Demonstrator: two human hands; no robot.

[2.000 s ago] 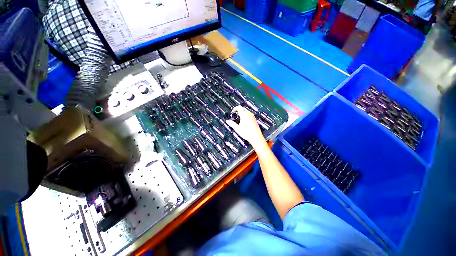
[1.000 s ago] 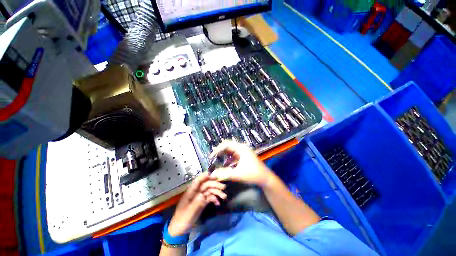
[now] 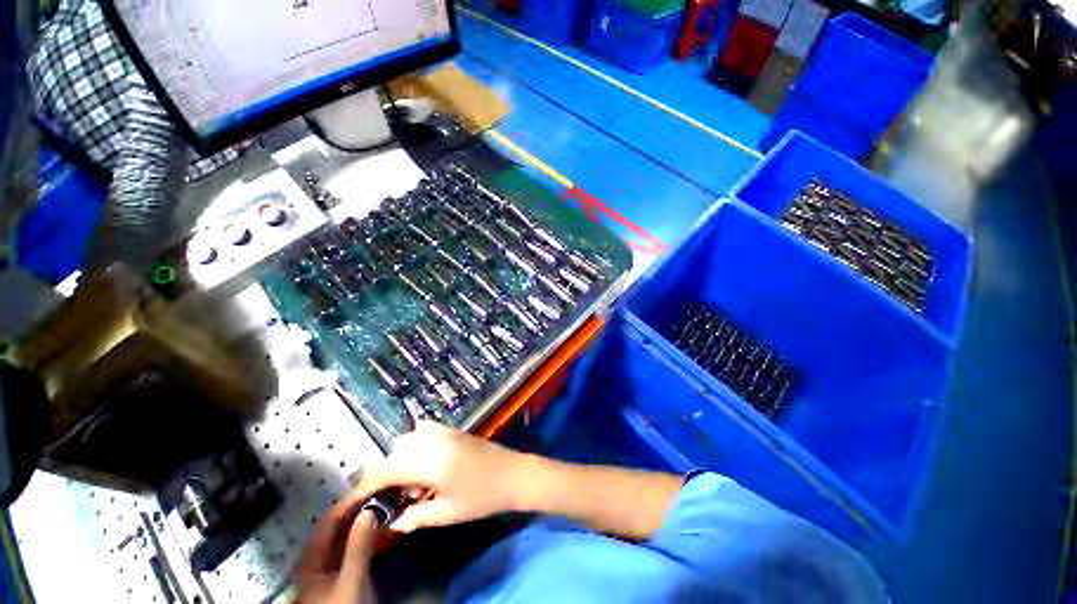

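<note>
A small turned metal part (image 3: 380, 507), dark with a bright ring at its end, is held low in front of me, by the bench's front edge. My right hand (image 3: 431, 478) is closed around it from the right. My left hand (image 3: 337, 552) is blurred at the bottom, its fingers on the part from the left. The fingers hide most of the part. The green parts tray (image 3: 343, 354) beyond my hands carries rows of similar metal parts. The dark fixture (image 3: 236, 501) stands left on the perforated plate (image 3: 309, 454), with a bright metal piece on it.
A cardboard shield (image 3: 130, 342) stands at the left. Behind the tray are a button panel (image 3: 242, 234) and a monitor (image 3: 295, 59). A checked sleeve (image 3: 142, 165) of another person shows at upper left. Two blue bins (image 3: 815, 319) with parts stand at the right.
My right hand has gone from the tray to in front of my body, where my left hand has joined it at the part. The camera view has also shifted.
</note>
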